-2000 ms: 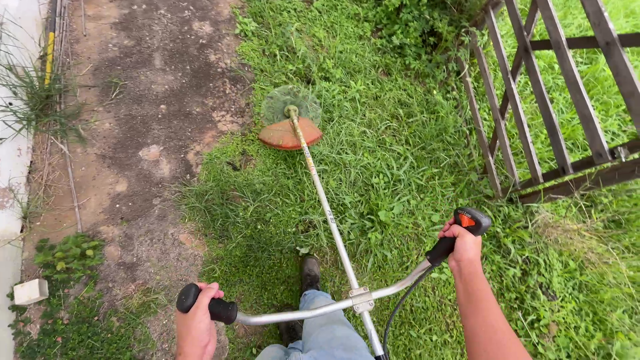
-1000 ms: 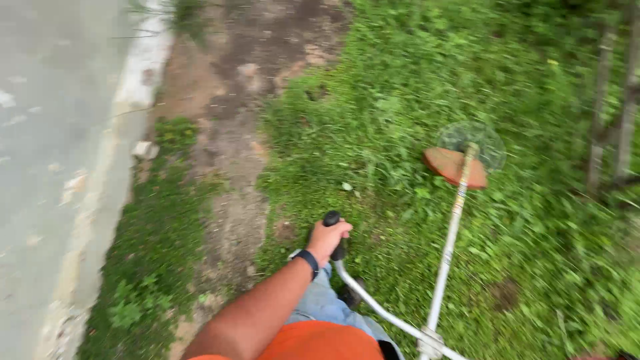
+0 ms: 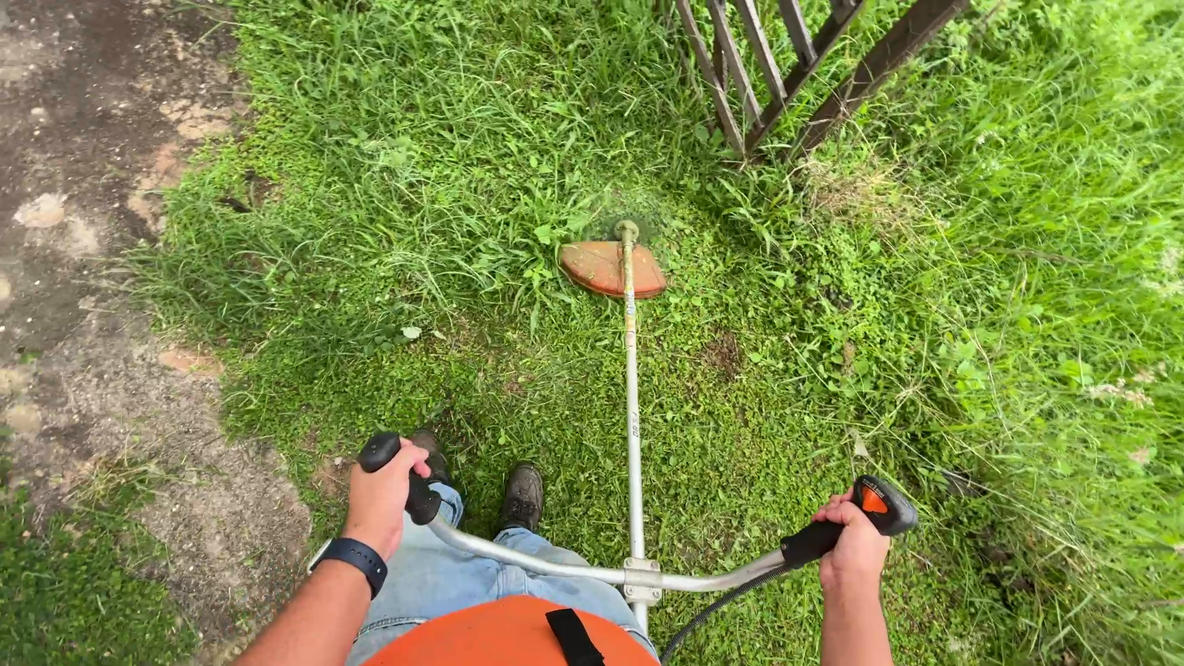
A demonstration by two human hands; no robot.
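Note:
My left hand (image 3: 387,490) is closed around the black left grip of a brush cutter's handlebar (image 3: 527,561), and a dark watch sits on that wrist. Around the right control grip, which has an orange switch, my right hand (image 3: 853,539) is wrapped. The brush cutter's metal shaft (image 3: 634,444) runs forward from the clamp between my hands. At its far end an orange guard (image 3: 610,268) lies low over the grass, just behind the cutting head (image 3: 627,228). The cutting attachment is blurred.
A slatted wooden fence panel (image 3: 814,69) stands beyond the head, to the right. Tall grass (image 3: 1091,305) grows at right. A dirt and concrete path (image 3: 120,370) runs along the left. My boots (image 3: 523,495) stand on short grass.
The view has shifted strongly. The cutting head swung to the right side one second ago and is now ahead of me, nearer the foot of the fence panel. Both hands are in view again.

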